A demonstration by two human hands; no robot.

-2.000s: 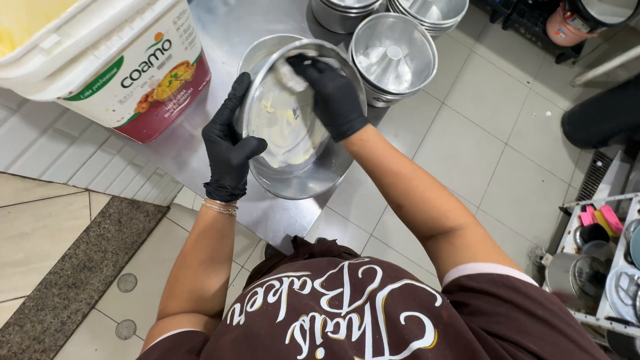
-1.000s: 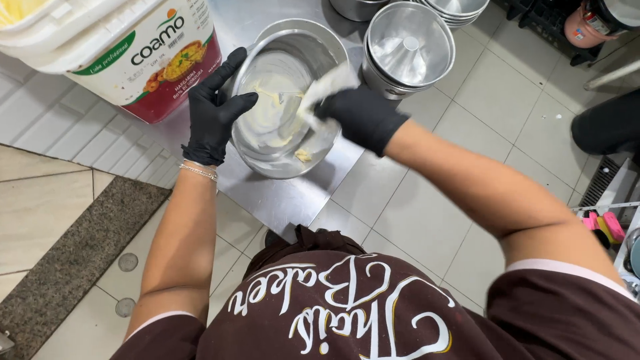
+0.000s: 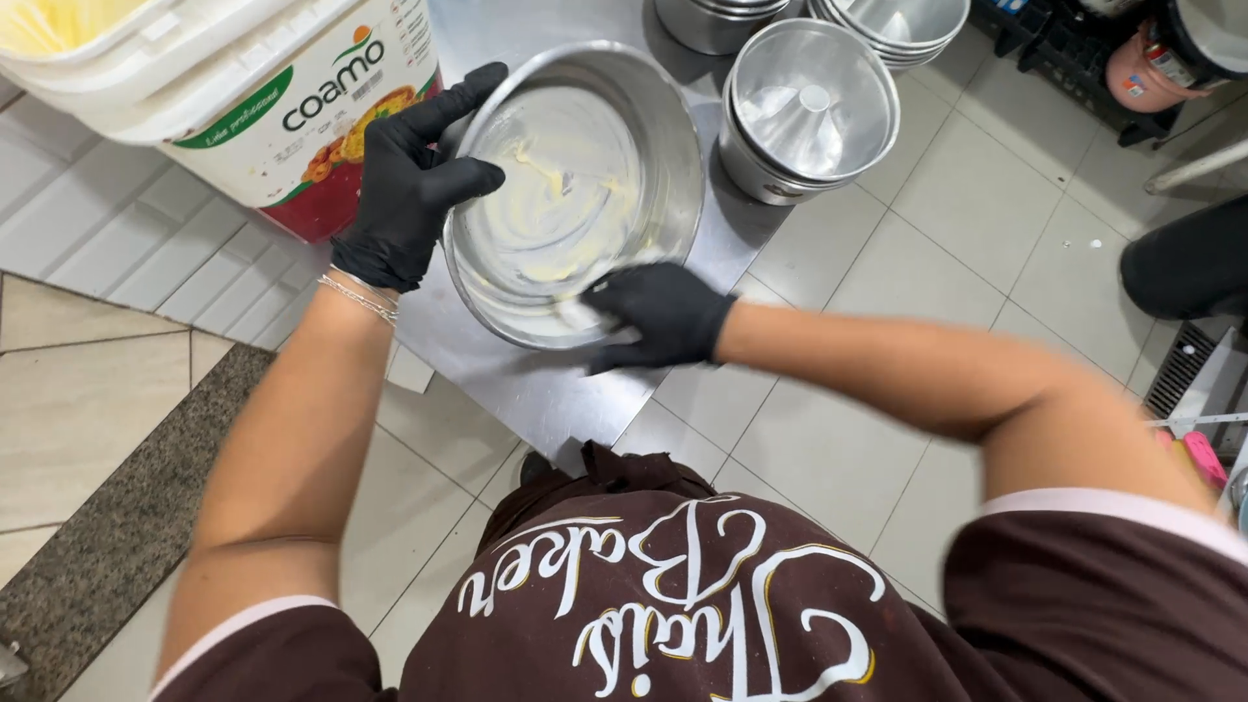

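Observation:
My left hand (image 3: 419,180), in a black glove, grips the left wall of a round aluminium cake pan (image 3: 673,166), thumb inside the rim and fingers outside. The pan is tilted over the metal table. Streaks of pale yellow fat (image 3: 556,185) coat its bottom. At the pan's lower right edge my gloved right hand (image 3: 658,317) holds a blurred whitish wad, perhaps paper or cloth, against the inner wall.
A large white plastic bucket (image 3: 234,127) with yellow fat inside stands at the upper left. Ring cake pans (image 3: 780,107) are stacked on the steel table (image 3: 546,400) to the right, with more stacked pans (image 3: 902,24) behind. Tiled floor lies beyond the table edge.
My right hand has moved from the pan's upper part, down its right side, to the lower right edge. My left hand has kept its grip on the pan.

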